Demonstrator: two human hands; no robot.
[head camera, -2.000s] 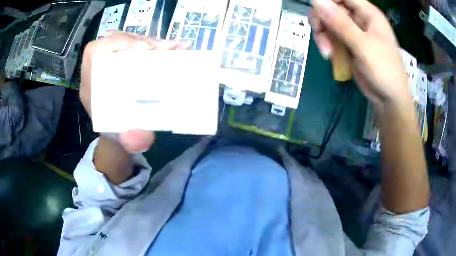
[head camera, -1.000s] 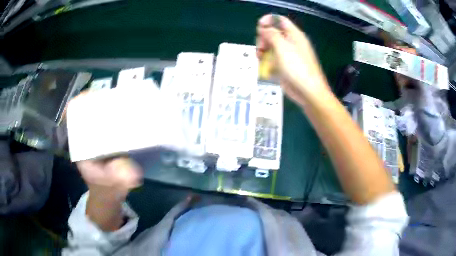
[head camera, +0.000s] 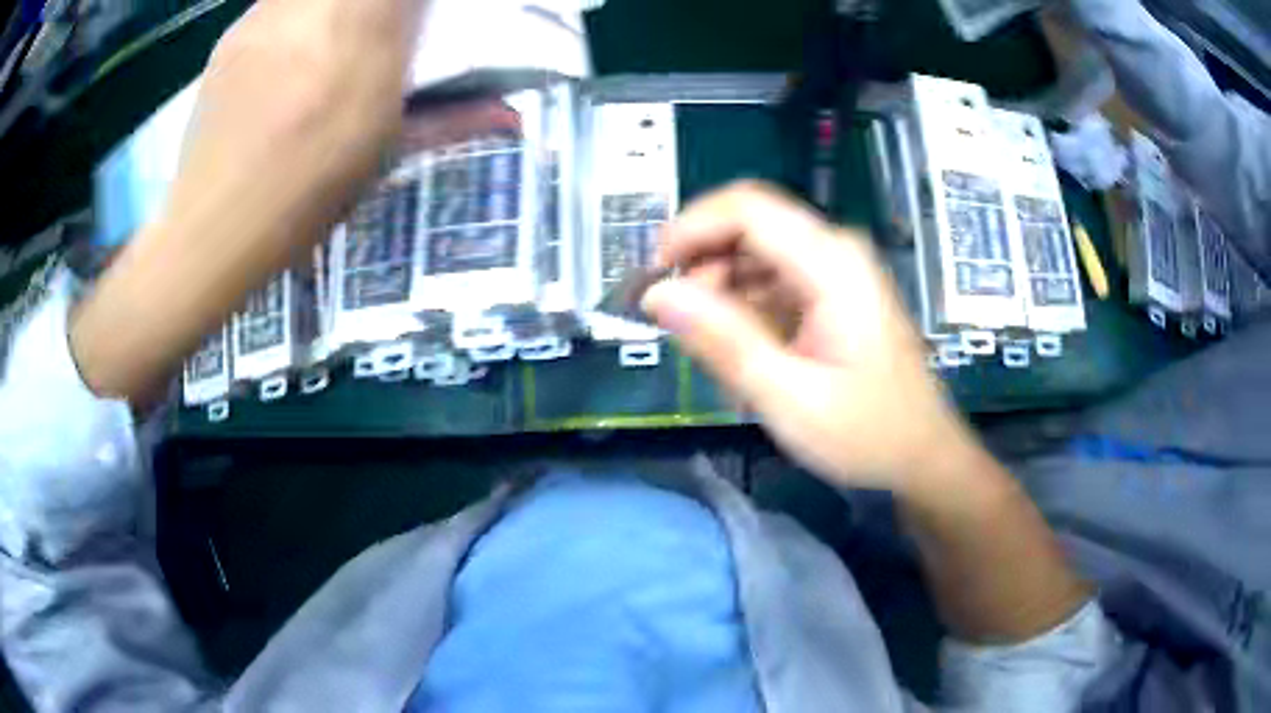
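Note:
My right hand (head camera: 802, 334) is over the bench, blurred, its fingers closed around a small knife. The dark blade (head camera: 634, 288) points left across the lower part of a white retail carton (head camera: 637, 153); the handle is hidden in the hand. My left forearm reaches up and left; my left hand (head camera: 335, 35) is blurred and cut off by the top edge, so its grip is hidden. A blurred white carton (head camera: 502, 42) lies beside it at the top. More picture-faced cartons (head camera: 474, 230) stand in a row to the left, hang tabs towards me.
A second carton group (head camera: 973, 209) stands to the right. A black tool (head camera: 825, 132) with a red spot lies between the groups. A yellow-handled knife (head camera: 1090, 259), a crumpled white wad (head camera: 1091, 153) and a neighbour's grey sleeve (head camera: 1185, 105) are at right. Yellow tape (head camera: 606, 421) marks the bench edge.
My left hand has gone from low left to the top edge; the white box it held is no longer in front of me. My right hand has come down towards the carton row.

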